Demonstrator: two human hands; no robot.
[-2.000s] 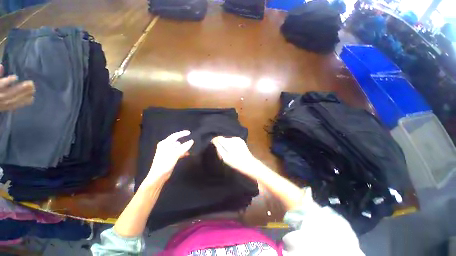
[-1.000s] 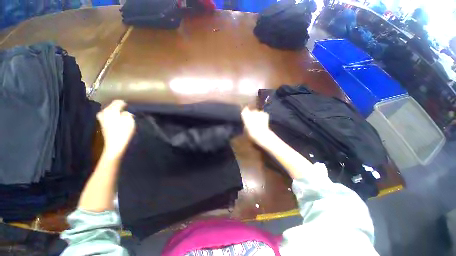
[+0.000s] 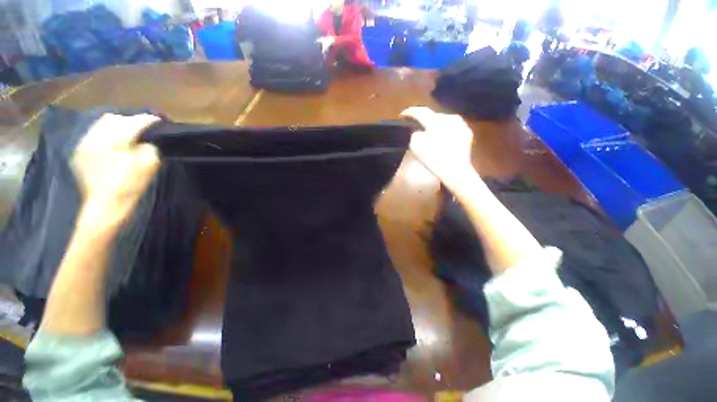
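A black garment [image 3: 291, 180] hangs stretched by its waistband between my hands, above the neat stack [image 3: 314, 314] on the table before me. My left hand [image 3: 118, 165] is closed on the left end of the waistband. My right hand [image 3: 444, 141] is closed on the right end. The garment's lower part merges with the black stack, so its hem is hard to tell apart. The unsorted pile [image 3: 558, 243] lies to the right, partly behind my right forearm.
A grey garment [image 3: 47, 204] lies on the left stack [image 3: 169, 259], partly behind my left hand. Dark heaps [image 3: 479, 82] stand at the table's [image 3: 354, 94] far side. Blue bins [image 3: 621, 157] and a grey-white bin [image 3: 680, 235] are beyond the right edge. A person in red [image 3: 343, 35] is at the back.
My hands have moved from the piece on the stack to both waistband ends, then up and apart. The waistband is now raised and pulled taut. The view has tilted up, showing the person in red more.
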